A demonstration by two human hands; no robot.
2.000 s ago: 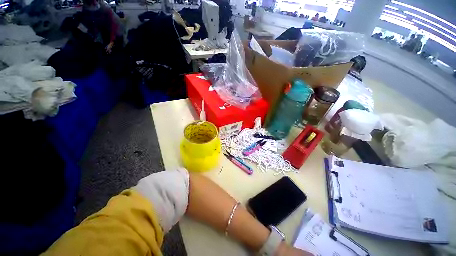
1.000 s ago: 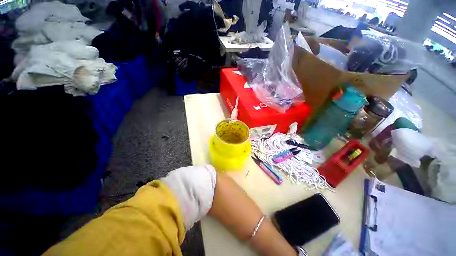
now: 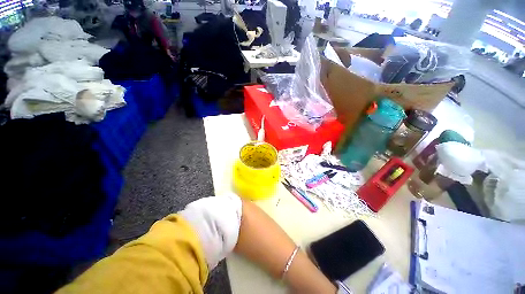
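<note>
My left forearm, in a yellow sleeve with a pale cuff and a thin bracelet, reaches across the table to the bottom edge. My left hand is cut off below the picture. My right hand is not in view. A black smartphone lies beside the forearm. A corner of a sheet on the nearer clipboard shows at the bottom edge. The second clipboard, with white sheets under a black clip, lies at the right, cut off by the frame.
A yellow pot, white cord, snips, red tape dispenser, red box, brown carton and bottles stand beyond the arm. White garments lie right. A person is behind blue bins.
The view swung left, then slightly back, so the table things sit farther right than two seconds ago. Less of the nearer clipboard shows. The forearm keeps about the same place on the table.
</note>
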